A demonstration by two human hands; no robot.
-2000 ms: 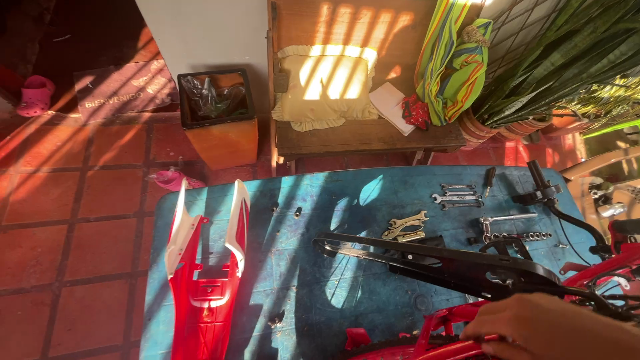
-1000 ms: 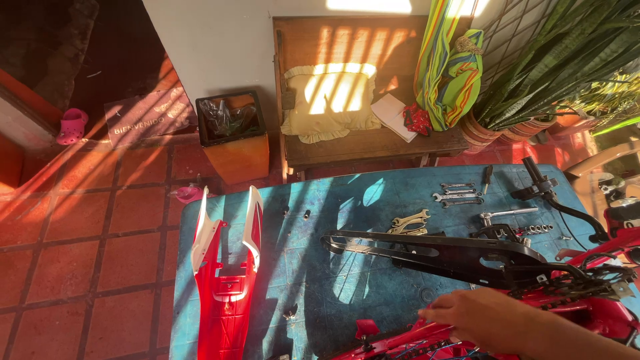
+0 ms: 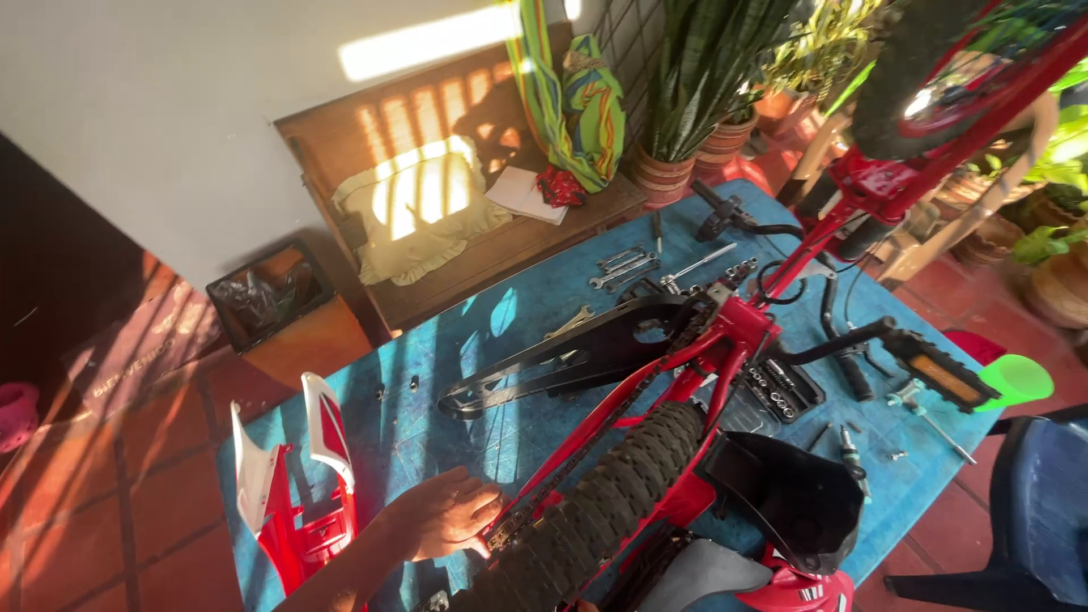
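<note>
A red bicycle frame stands over the blue table, its knobby rear tire toward me and its front wheel at upper right. My left hand reaches in from the bottom left, its fingers curled at the frame's rear end beside the chain. A small patch of skin at the bottom edge, probably my right hand, is mostly hidden by the wheel. A long black plastic part lies behind the frame. The red and white fairing rests at the table's left.
On the blue table lie wrenches, a ratchet, a socket set and a black plastic part. A pedal juts out at right. Around stand a blue chair, a bench and a bin.
The bicycle frame, earlier low at the right edge, now rises across the table with its wheels in view. The hand seen over it has left that spot; my left hand has appeared. The view has turned.
</note>
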